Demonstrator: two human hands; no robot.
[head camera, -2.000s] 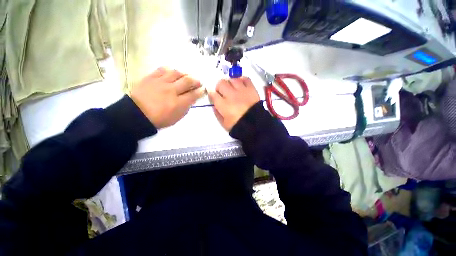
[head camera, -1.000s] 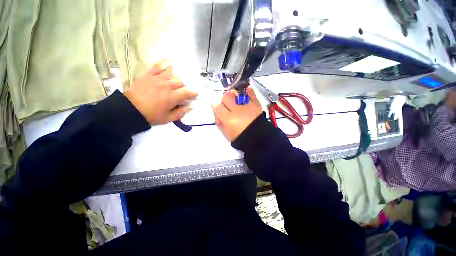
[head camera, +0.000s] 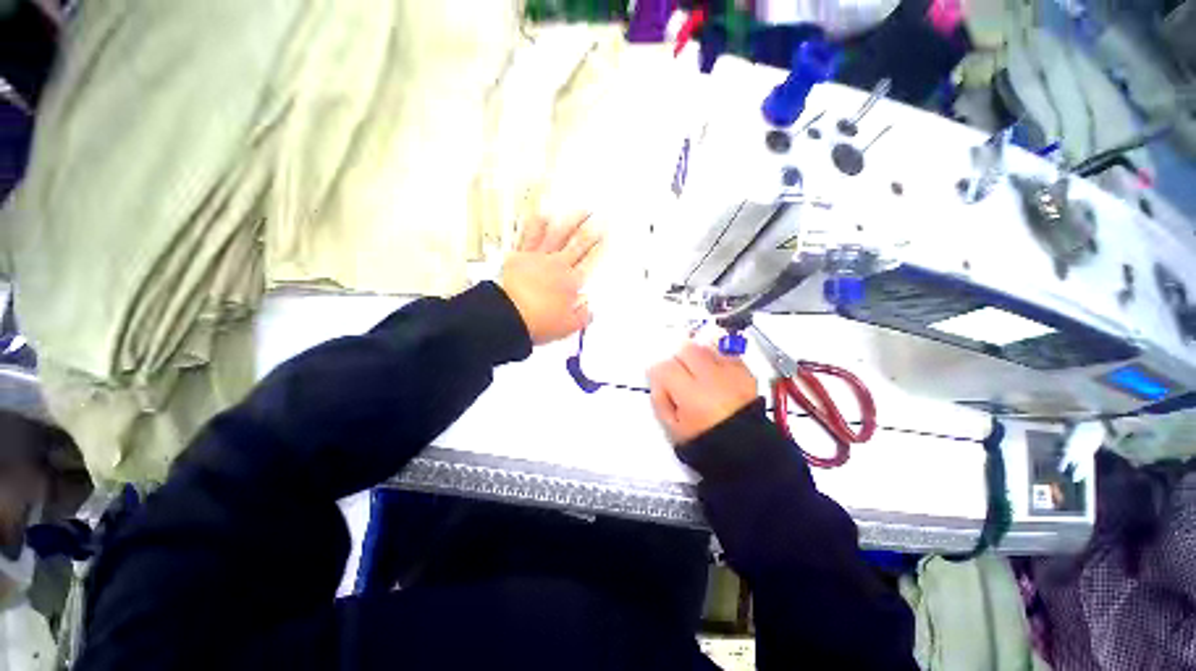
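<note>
The white sewing machine (head camera: 905, 197) stands over the table, its needle area at its left end. My left hand (head camera: 551, 279) lies with fingers spread on overexposed pale cloth left of the needle. Whether it grips the cloth cannot be told. My right hand (head camera: 702, 391) is beside the blue knob (head camera: 732, 344), just in front of the needle area, with fingers bent; its fingertips are partly washed out by glare, and no held thing can be made out. Red-handled scissors (head camera: 824, 409) lie right of my right hand, blades towards the machine.
A large pile of khaki-green garment pieces (head camera: 171, 197) covers the left side and hangs over the edge. A ruler strip (head camera: 564, 493) runs along the table's front edge. A dark green band (head camera: 997, 492) wraps the right end. A checked garment (head camera: 1138, 590) shows at the lower right.
The view has swung left and up, showing more of the pile and the machine's top. My left hand's fingers are more spread and point away from me. My right hand stays near the blue knob.
</note>
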